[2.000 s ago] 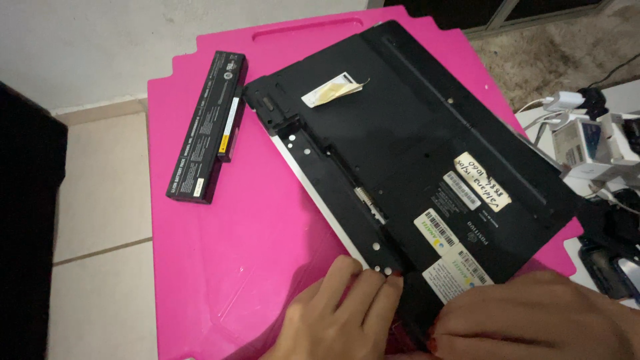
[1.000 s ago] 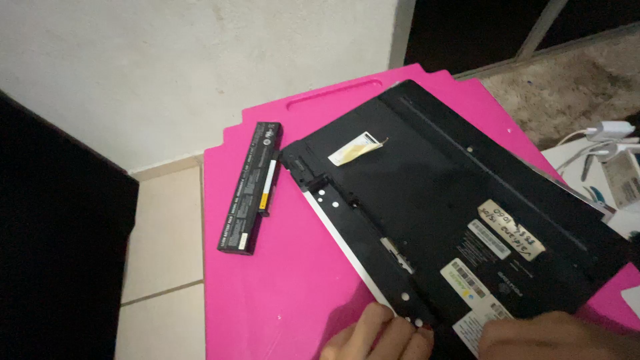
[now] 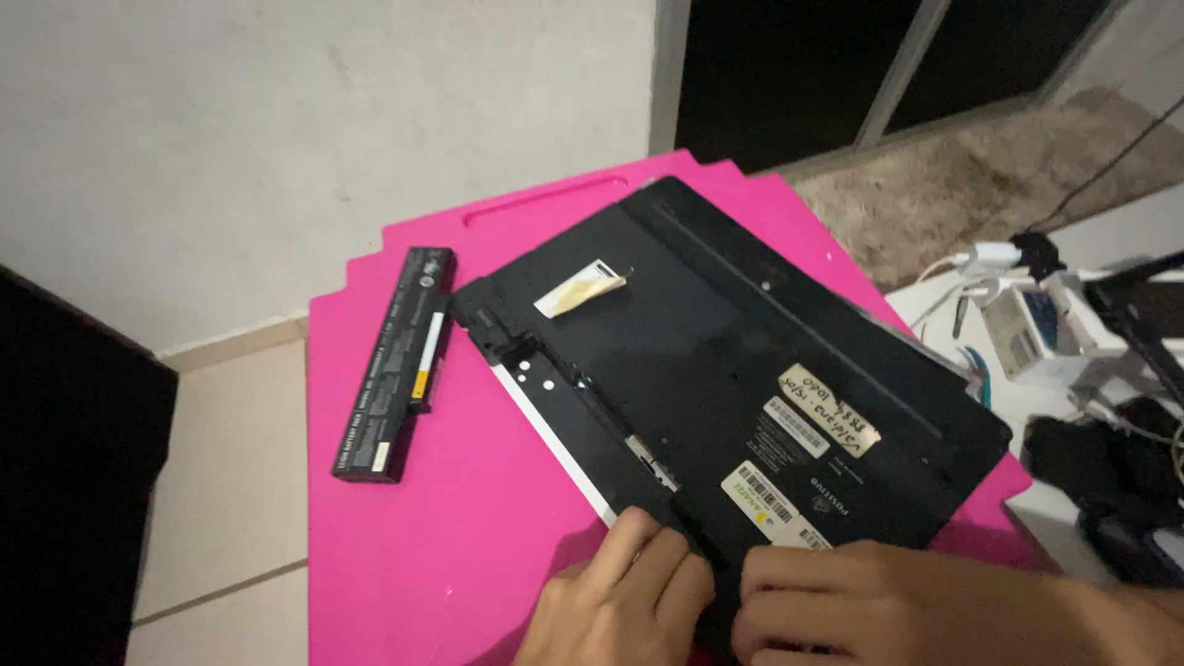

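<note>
A black laptop (image 3: 703, 324) lies upside down on a pink plastic table (image 3: 444, 546), its long battery bay exposed along the near left edge. Stickers and a half-peeled label (image 3: 578, 289) are on its base. The removed laptop battery pack (image 3: 393, 370) rests left of it, near the laptop's corner. My left hand (image 3: 624, 592) touches the near end of the battery bay with curled fingers. My right hand (image 3: 860, 606) lies on the laptop's near corner, fingers bent under. The fingertips of both hands are hidden, so whether they grip anything is not visible.
A white surface (image 3: 1073, 504) at the right carries a white charger (image 3: 990, 257), cables, a small box (image 3: 1022, 333) and dark items. A pale wall (image 3: 324, 120) stands behind the table, with a rug (image 3: 888, 203) at the back right. A dark object (image 3: 74, 462) is at the left edge.
The view has shifted. Both hands stay at the laptop's near end, and the battery pack still lies beside the laptop.
</note>
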